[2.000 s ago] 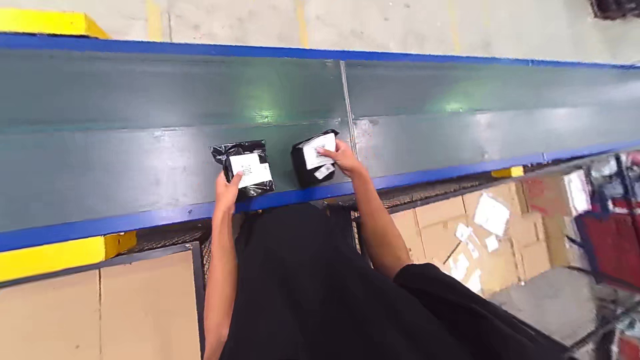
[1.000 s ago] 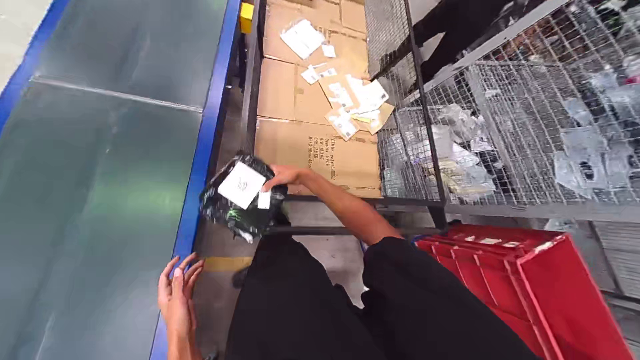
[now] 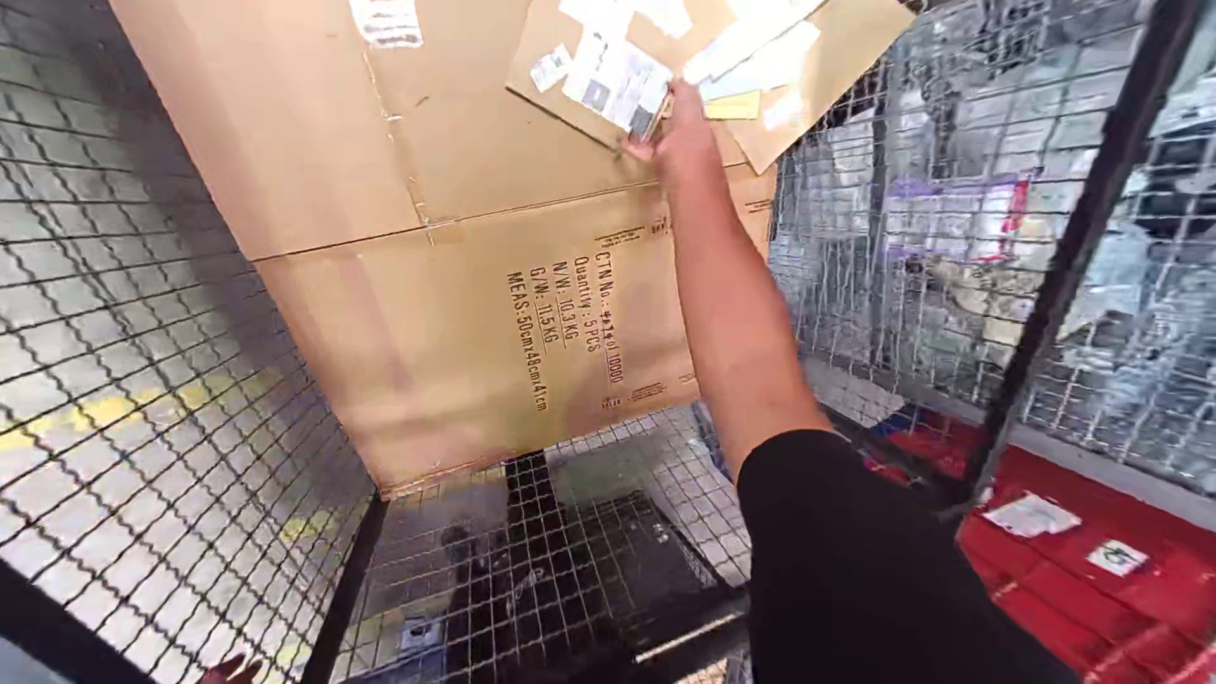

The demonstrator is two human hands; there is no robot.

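My right hand (image 3: 670, 128) reaches over the lower edge of a loose cardboard sheet (image 3: 579, 119), its thumb and fingers beside a white printed label (image 3: 617, 84). Whether it grips the label or the sheet is unclear. Other white papers (image 3: 760, 57) and a yellow slip (image 3: 733, 105) lie on that sheet, to the right of the hand. Beneath it is a larger brown cardboard panel (image 3: 456, 332) with printed lettering. Only some fingertips of my left hand (image 3: 231, 670) show at the bottom left, by the wire mesh. No black parcel is in view.
Dark-framed wire mesh (image 3: 190, 399) rises on the left, and more mesh (image 3: 608, 532) runs below the panel. A dark frame post (image 3: 1073, 247) stands at the right, before caged plastic-wrapped parcels (image 3: 959, 218). A red container (image 3: 1073, 589) with white papers is at the lower right.
The black parcel seen near my right hand has gone from view. My right arm now reaches over the cardboard. The view has turned from the conveyor to the mesh cage.
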